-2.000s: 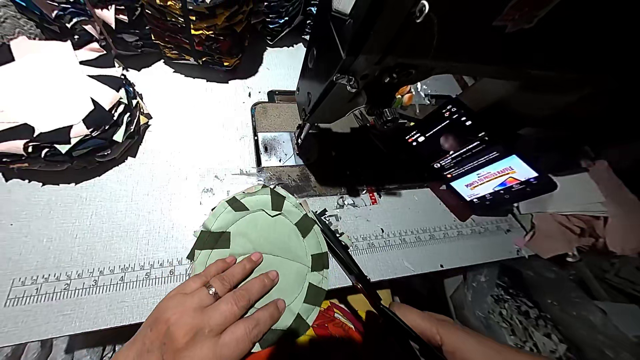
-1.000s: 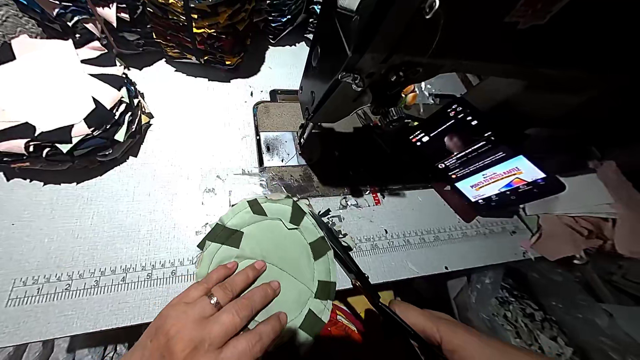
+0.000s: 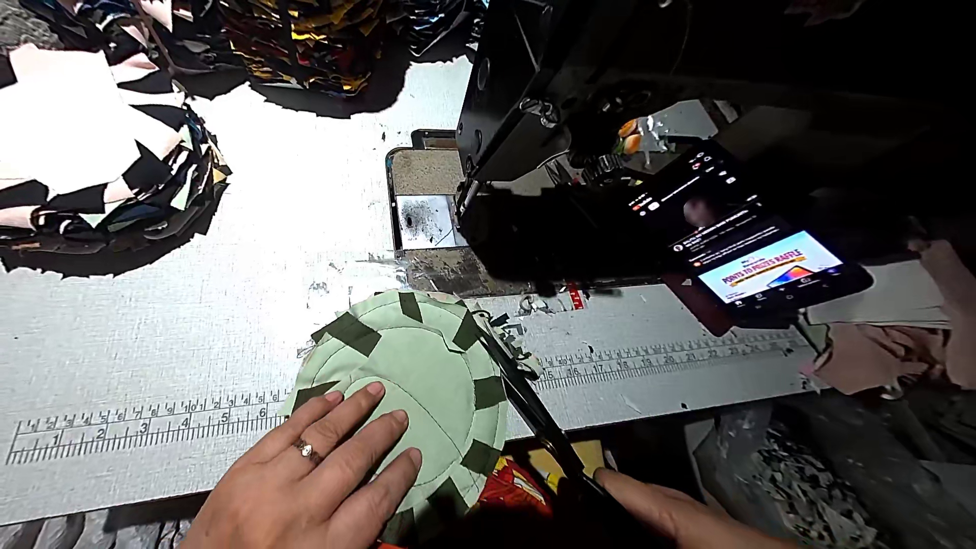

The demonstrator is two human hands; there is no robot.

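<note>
A round, light green stitched fabric piece [image 3: 419,366] with dark green strips around its edge lies on the sewing table, its near part past the front edge. My left hand [image 3: 313,473], with a ring, rests flat on its lower left, fingers slightly apart. My right hand [image 3: 663,503], partly in shadow at the bottom right, holds black-handled scissors [image 3: 545,427]. Their blades run along the right rim of the fabric. Small fabric trimmings [image 3: 515,343] lie beside the blade tips.
A black sewing machine [image 3: 526,114] stands behind the fabric, its needle plate [image 3: 427,221] uncovered. A lit phone [image 3: 747,229] lies at the right. Stacks of fabric pieces [image 3: 99,152] stand at the back left. A printed ruler [image 3: 145,431] runs along the table edge; a plastic bag of scraps [image 3: 816,488] is below.
The green fabric piece has turned under my left hand, its dark strips shifting around the rim. My right hand keeps the scissors at the right edge.
</note>
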